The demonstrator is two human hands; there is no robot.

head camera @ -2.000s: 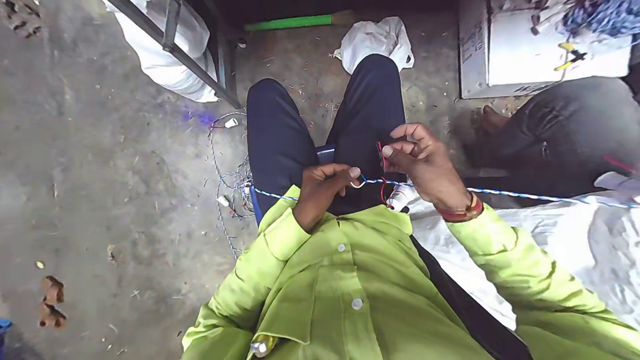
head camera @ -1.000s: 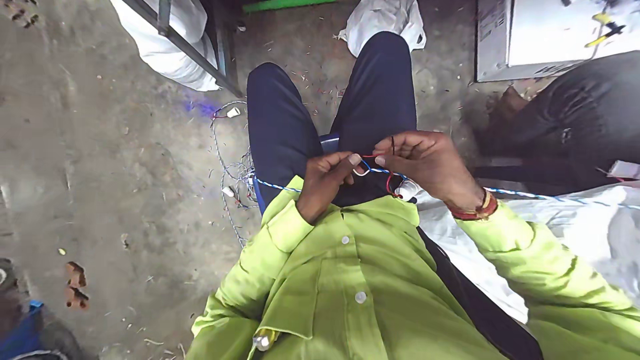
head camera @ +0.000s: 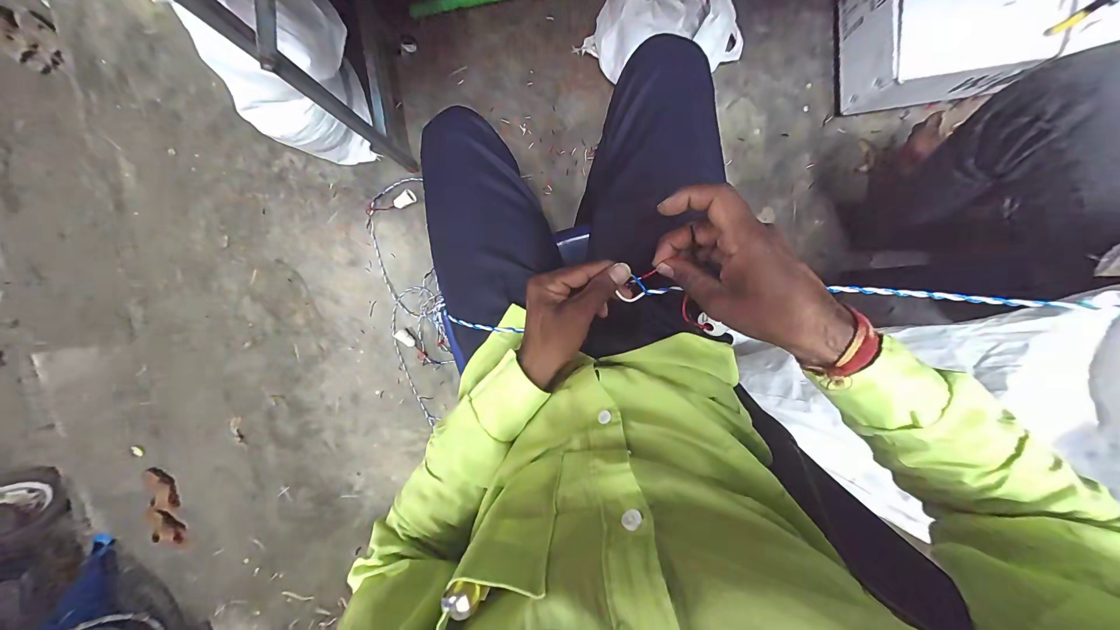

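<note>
Between my hands, above my lap, runs a twisted blue-and-white wire [head camera: 945, 296]. My left hand [head camera: 573, 306] pinches it where a white loop sticks out at the thumb and index fingertips. The thumb and index finger of my right hand [head camera: 744, 271] grip the end of a thin red wire [head camera: 647, 276] beside that loop. Another red lead curves below my right hand to a small white lamp holder [head camera: 710, 325], which is partly hidden. The twisted wire continues left past my thigh and right beyond my wrist.
More twisted wire [head camera: 429, 302] with white holders [head camera: 404, 199] lies coiled on the floor at left. A metal frame [head camera: 306, 83] and white sacks stand at upper left. A white bag [head camera: 665, 31] is beyond my knee. Another person's leg [head camera: 1006, 157] and white sheeting [head camera: 1050, 376] are at right.
The red wire stood up from my right fingers two seconds ago; now it runs low between both hands. My right fingers have drawn slightly away from my left fingertips since one second ago.
</note>
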